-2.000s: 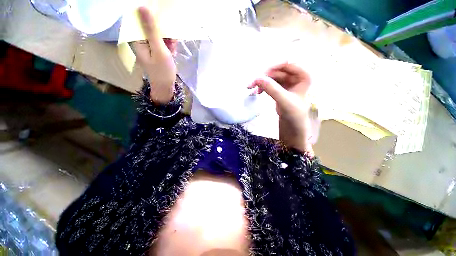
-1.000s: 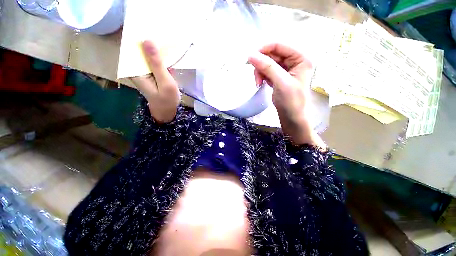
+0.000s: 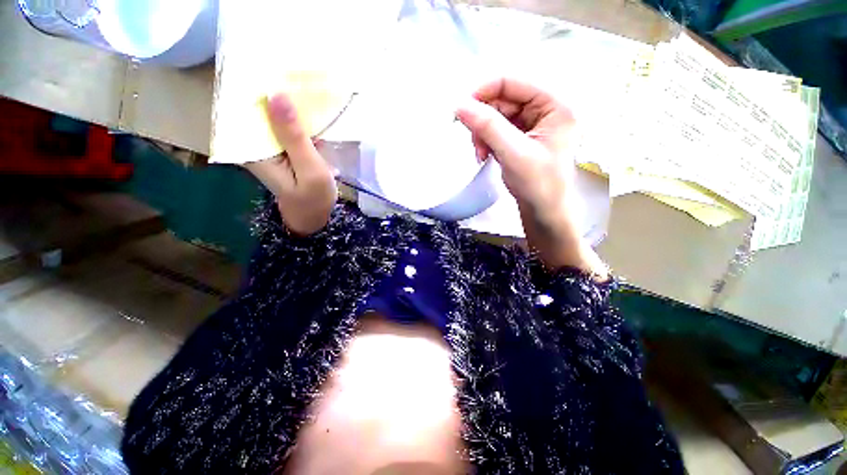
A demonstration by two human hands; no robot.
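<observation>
My left hand (image 3: 302,172) grips a pale yellow label sheet (image 3: 243,102) at its lower edge, thumb on top and fingers beneath. The sheet is overexposed and no print shows on it. A round glossy white container (image 3: 427,172) lies in front of me, between my hands, on a white pad (image 3: 506,223). My right hand (image 3: 525,139) is above the container's right side, thumb and forefinger tips pinched together. Whether a small label is between the fingertips cannot be made out.
Overlapping printed label sheets (image 3: 715,130) lie at the right on the cardboard covering (image 3: 683,246). Another white container (image 3: 158,28) stands at the upper left. A green bar (image 3: 780,17) crosses the upper right. Cartons (image 3: 102,325) and crinkled clear plastic (image 3: 56,408) are below left.
My left hand and the sheet have moved down towards me since the first frame. My right hand has risen slightly, its fingertips still together. More of the container's round face shows.
</observation>
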